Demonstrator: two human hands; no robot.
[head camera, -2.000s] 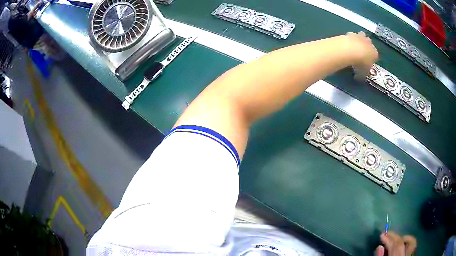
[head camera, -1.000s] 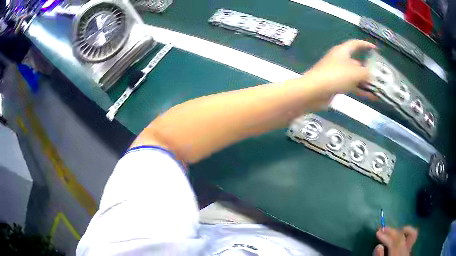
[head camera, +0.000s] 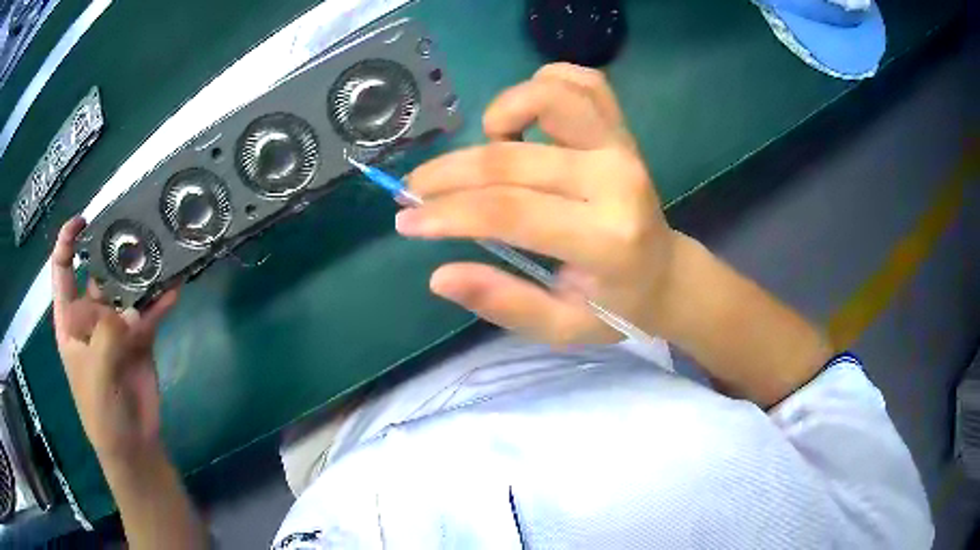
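A long grey four-cavity fixture (head camera: 231, 178) lies slantwise in front of me, with a shiny ribbed round disc (head camera: 277, 156) in each seat. My left hand (head camera: 111, 349) grips its left end, fingers at the end edge and thumb at the near edge. My right hand (head camera: 575, 204) holds a slim clear pen tool (head camera: 521, 261) with a blue collar. Its fine tip is at the fixture's near edge, below the gap between the two rightmost discs; whether it touches cannot be told. A hair-thin strand shows below the near edge.
A second fixture (head camera: 59, 161) lies at the far left on the green bench beyond a pale strip (head camera: 172, 120). A black round pad (head camera: 576, 26) is at the top. A light blue cap (head camera: 833, 32) lies at the top right. Part of a silver fan (head camera: 13, 451) shows at the left edge.
The view has turned to the right. My left hand, earlier reaching out to a fixture across the strip, now holds one close. My right hand has come up with the pen tool to the fixture's edge.
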